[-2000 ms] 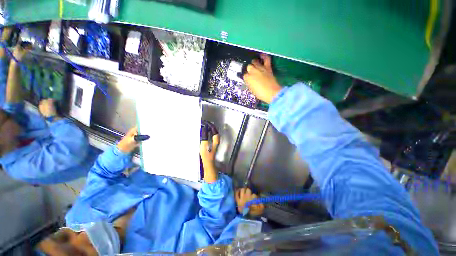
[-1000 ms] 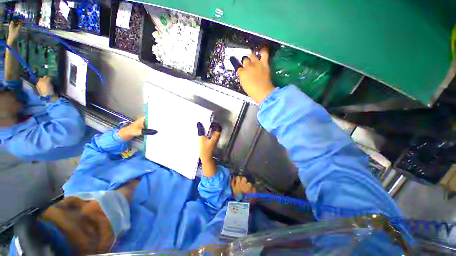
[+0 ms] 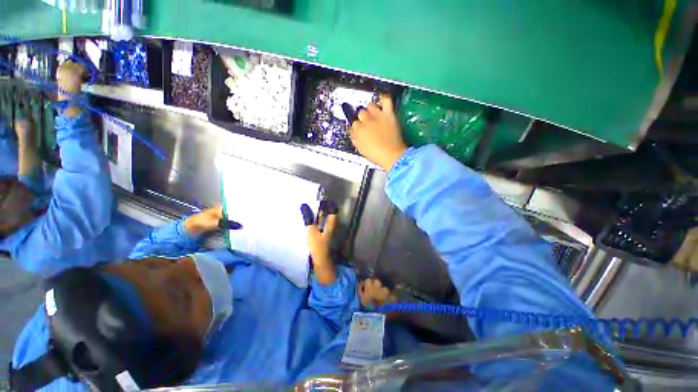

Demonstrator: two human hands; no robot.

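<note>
My right hand (image 3: 376, 132) reaches from the lower right into a dark bin (image 3: 321, 142) of small mixed dark components (image 3: 323, 103). A dark fingertip cover shows on one finger, beside the white label (image 3: 353, 97) on the heap. The fingertips are over the parts; I cannot tell if they pinch anything. My left hand (image 3: 375, 293) is small and partly hidden near the front edge of the metal line. Its fingers are bent, and a blue coiled cord (image 3: 436, 308) runs right from its wrist. I cannot tell if it holds anything.
A person at left holds white papers (image 3: 268, 214) over the metal channel (image 3: 340, 172). Another person's arm (image 3: 79, 164) reaches toward the bins at far left. Bins of white components (image 3: 264, 96) and green-bagged parts (image 3: 440, 122) flank mine. A green-matted shelf (image 3: 474, 46) overhangs; a black parts tray (image 3: 643, 226) lies right.
My right hand has shifted a little left in view, still at the same bin. The neighbour's papers have tilted and the head has moved inward. The far-left person's arm has reached up to the bins.
</note>
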